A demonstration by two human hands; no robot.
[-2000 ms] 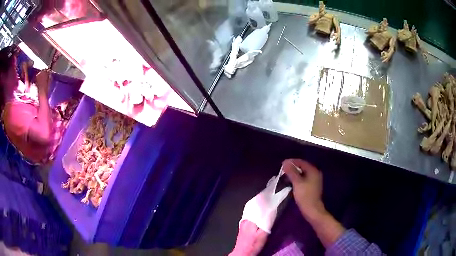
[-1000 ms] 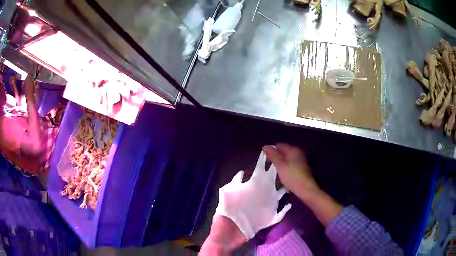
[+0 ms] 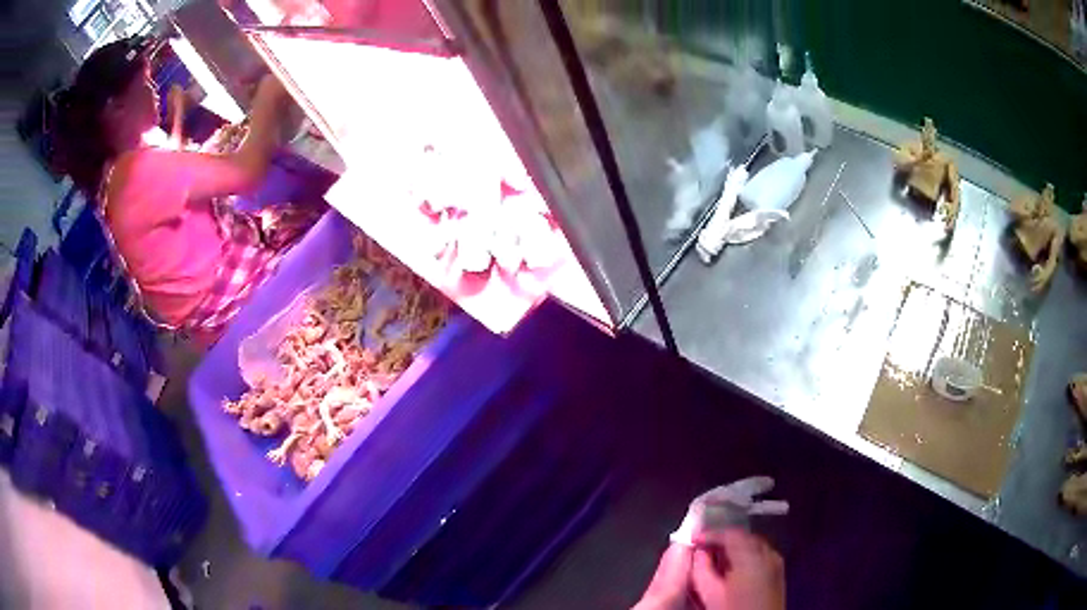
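Note:
My left hand (image 3: 730, 503) wears a thin white glove and is low, below the bench edge. Its fingers point right and look extended, with nothing seen in them. My right hand (image 3: 741, 574) is bare and lies against the left wrist, its fingers at the glove's cuff. The palm and the exact grip are hidden. The lower parts of both arms are cut off by the picture's bottom edge.
The metal bench (image 3: 787, 358) holds a cardboard pad (image 3: 936, 441) with a small dish (image 3: 955, 379), tan torsos (image 3: 927, 179), bottles (image 3: 815, 113) and a limp glove (image 3: 720, 215). Left are a lit tray (image 3: 411, 155), a parts crate (image 3: 393, 447) and a person (image 3: 167, 221).
The view has swung left, so the bench appears further right. My right hand has moved from the left glove's fingertips to its wrist. The left glove's fingers now point right.

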